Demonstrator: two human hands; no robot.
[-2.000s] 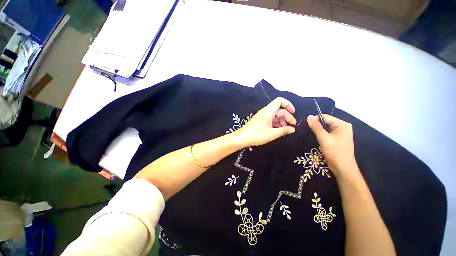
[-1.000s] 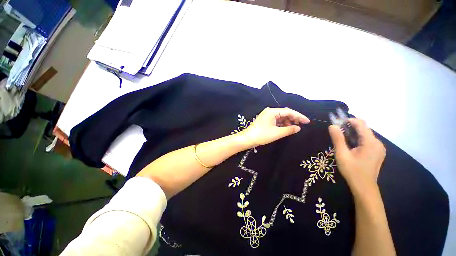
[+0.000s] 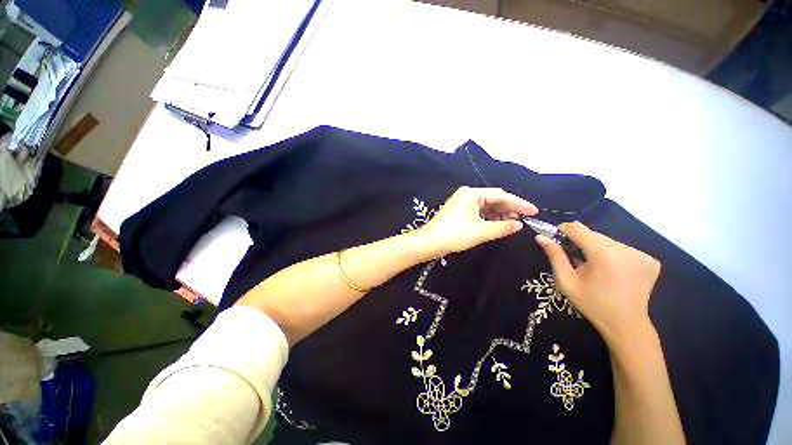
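The black garment (image 3: 347, 191) lies on the white table with pale flower embroidery (image 3: 439, 401) and zigzag trim (image 3: 512, 344) on its chest. Its black collar (image 3: 556, 187) is at the top centre. My left hand (image 3: 486, 217) is at the neck, thumb and fingers pinched near the collar edge; what lies between the fingertips is too small to tell. My right hand (image 3: 608, 265) holds the thread snips (image 3: 543, 228), silvery blades pointing left, tips close beside my left fingertips. The handles are mostly hidden in my right palm.
A clipboard of papers (image 3: 234, 65) lies at the table's back left. The left sleeve hangs over papers (image 3: 217, 256) and an orange-red crate edge (image 3: 106, 235). Stacked papers and a blue item (image 3: 61, 26) stand at far left above the green floor.
My right hand first moved right with the snips, then came back left, bringing the blades to my left fingertips. The collar has opened out to the right. My left hand shifted slightly right.
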